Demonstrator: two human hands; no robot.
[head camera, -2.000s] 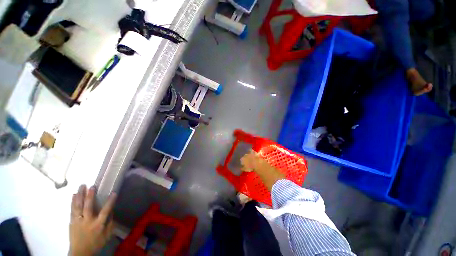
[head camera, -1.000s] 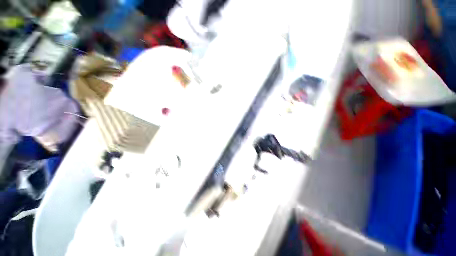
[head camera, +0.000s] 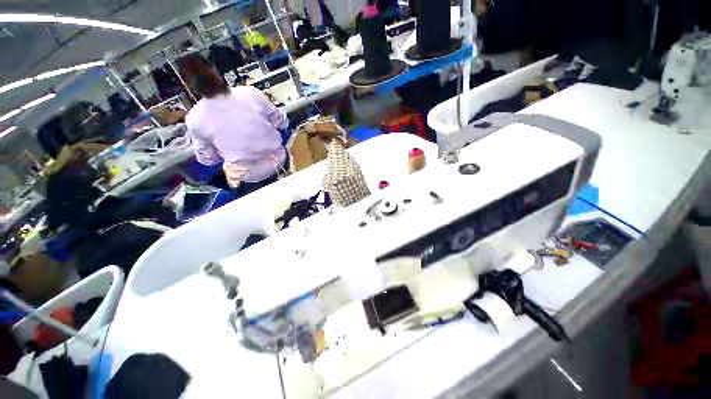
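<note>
Neither of my hands is in view. The white sewing machine (head camera: 499, 195) lies across the middle, its dark front panel facing me and its needle end at the left. On the white table (head camera: 210, 343), a dark flat case (head camera: 391, 306) lies in front of the machine. A black strap with a white roll (head camera: 511, 300) lies right of the case. A black fabric piece (head camera: 148, 377) lies at the table's lower left. A parts tray (head camera: 596, 241) with small metal bits is at the table's right end.
An olive-khaki bundle (head camera: 316, 142) and checked cloth (head camera: 344, 175) are behind the machine. Black thread cones (head camera: 374, 51) stand beyond. A person in a lilac top (head camera: 236, 132) is at the back left. Another machine (head camera: 686, 74) is at upper right; a red stool (head camera: 674, 335) is below right.
The view has swung up from the floor, stool and blue crate to the machine and workshop. Both hands, seen two seconds ago on the table edge and red stool, are out of the picture.
</note>
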